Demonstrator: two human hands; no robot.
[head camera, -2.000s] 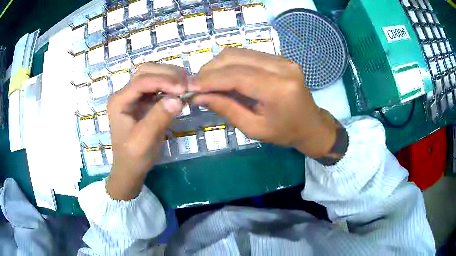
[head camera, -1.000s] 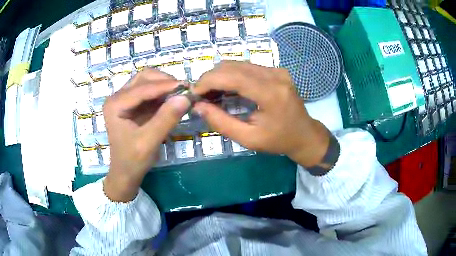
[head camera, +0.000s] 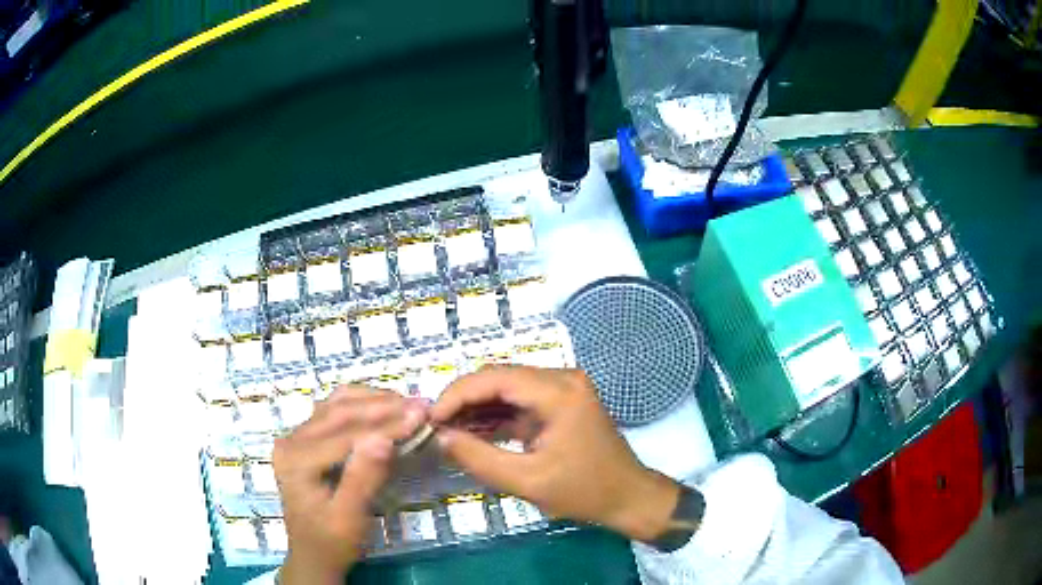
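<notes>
My left hand (head camera: 331, 474) and my right hand (head camera: 548, 440) meet over the lower middle of the clear cell tray (head camera: 551, 341). Between their fingertips they hold a small greyish piece (head camera: 416, 439), seen nearly edge-on and partly covered by fingers. It looks like a pouch cell, but its label does not show. The tray holds rows of white-labelled cells (head camera: 369, 269) with amber edges. Both hands hide several pockets.
A round perforated disc (head camera: 634, 349) lies right of the tray. Beyond it stand a green box unit (head camera: 788, 297), a blue bin (head camera: 674, 211) with a clear bag, and a second cell tray (head camera: 903, 263). A black tool (head camera: 564, 103) hangs behind. Liner sheets (head camera: 149, 446) lie left; a red bin (head camera: 931, 486) is lower right.
The view has tipped up, so the bench sits lower and the black tool and blue bin show. Both hands still hold the small piece together, now seen as a thin edge.
</notes>
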